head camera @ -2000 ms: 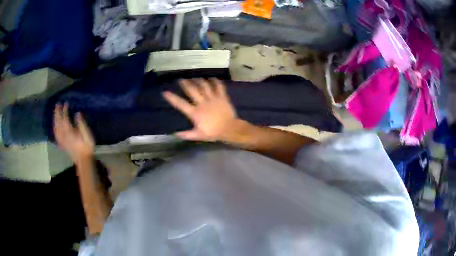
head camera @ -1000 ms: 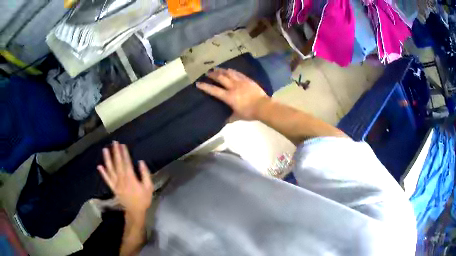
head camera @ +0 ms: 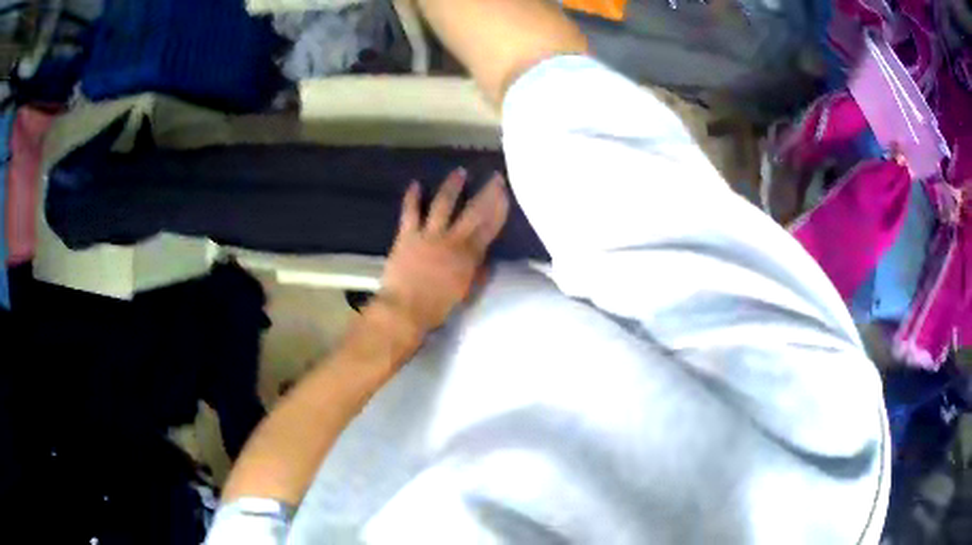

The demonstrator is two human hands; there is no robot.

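Dark trousers [head camera: 288, 200] lie stretched along the narrow padded arm, running left to right in front of me. My left hand [head camera: 442, 240] rests on the near side of the dark cloth, fingers apart and holding nothing. My right forearm reaches up past the top edge of the picture, so my right hand is out of view. My pale sleeve covers the right end of the trousers and the arm beneath.
A cream panel [head camera: 400, 98] lies behind the trousers. A black garment pile [head camera: 96, 394] is at lower left. Magenta cloth [head camera: 861, 229] hangs at right. Blue cloth [head camera: 176, 48] and an orange packet [head camera: 597, 6] are at the back.
My right hand has left the trousers and moved up out of view. My left hand has moved right along the cloth. The view has turned, so the trousers lie level.
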